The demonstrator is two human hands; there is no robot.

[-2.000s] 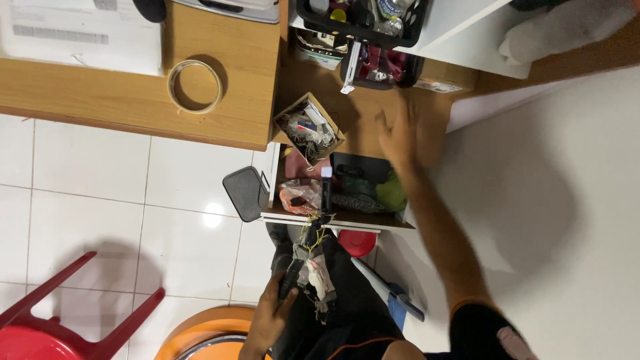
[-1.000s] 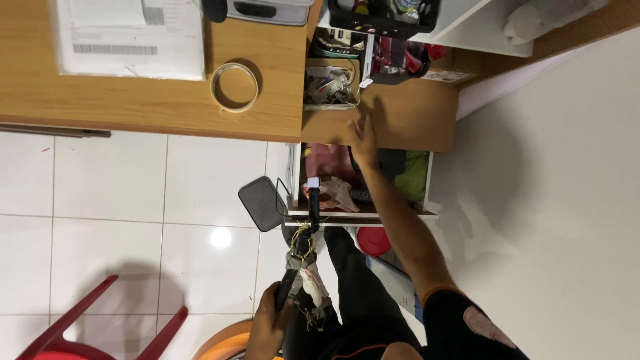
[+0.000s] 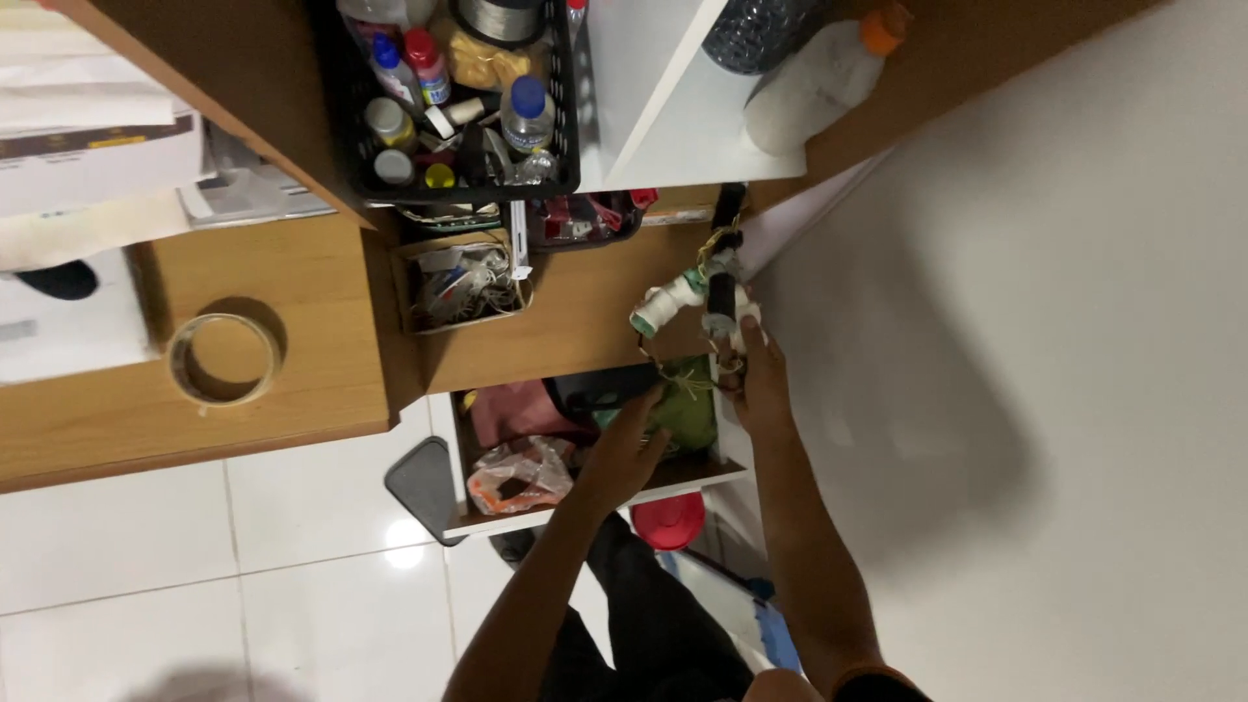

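Note:
Spools of thread [image 3: 667,304], white and dark ones bunched together with loose strands, are held at the right of the brown shelf by my right hand [image 3: 762,375]. My left hand [image 3: 624,453] has its fingers apart over the open drawer [image 3: 595,497], with nothing seen in it. Inside the drawer lie a red cloth [image 3: 526,408], a clear plastic bag [image 3: 522,473] with orange on it, a black item [image 3: 600,387] and a green item [image 3: 690,409]. A small carton [image 3: 466,283] of tangled wires and small parts stands on the shelf.
A black basket [image 3: 570,107] of bottles and a wire spool juts out above. Packing tape [image 3: 224,359] lies on the wooden desk [image 3: 302,292]. A bottle with an orange cap [image 3: 814,88] stands on the white shelf. The wall is at the right, a red round object [image 3: 668,520] below the drawer.
The bunch of spools has gone from my left hand, low in front of the drawer, to my right hand above it. My left hand has moved up over the drawer.

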